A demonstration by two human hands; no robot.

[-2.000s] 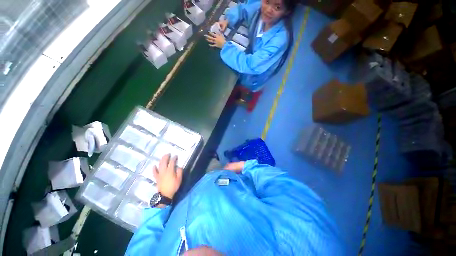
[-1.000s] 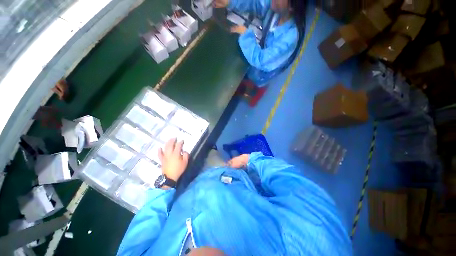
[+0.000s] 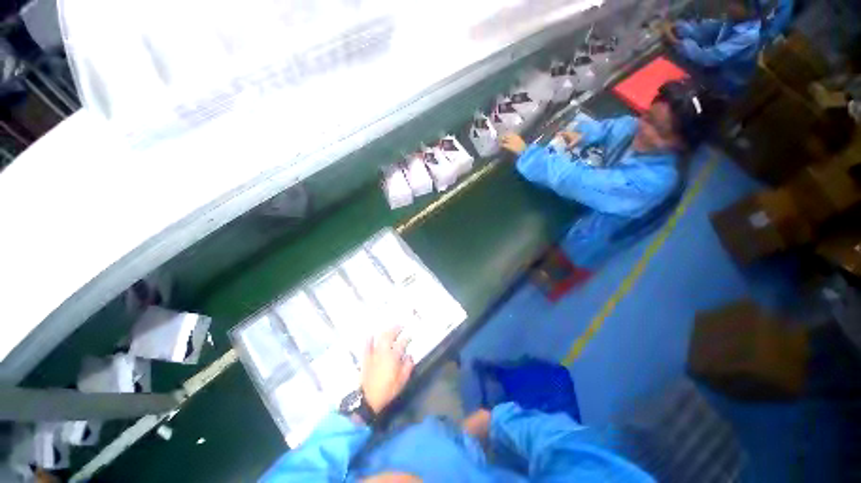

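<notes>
A clear blister tray (image 3: pixel 247 332) lies tilted across the dark green bench in front of me, with pale oblong units (image 3: pixel 307 323) in two rows of pockets. My left hand (image 3: pixel 387 366), bare and with a watch at the wrist, rests flat on the tray's near side with fingers a little spread, holding nothing visible. My right hand (image 3: pixel 478 424) is low by my body, away from the tray. It is small, blurred and partly cut off by the sleeve, so its fingers cannot be made out.
White folded cartons (image 3: pixel 420 177) stand on the green belt (image 3: pixel 330 222) beyond the tray; others (image 3: pixel 170 335) lie at left. A grey bar (image 3: pixel 85 406) crosses lower left. A person (image 3: pixel 614 174) sits further along, near a red tray (image 3: pixel 651 83). A blue stool (image 3: pixel 529 385) and brown carton (image 3: pixel 746 349) are right.
The camera view has swung, showing more of the shelf and line. My left hand stays on the tray. The neighbour now faces the belt with a hand at the white cartons.
</notes>
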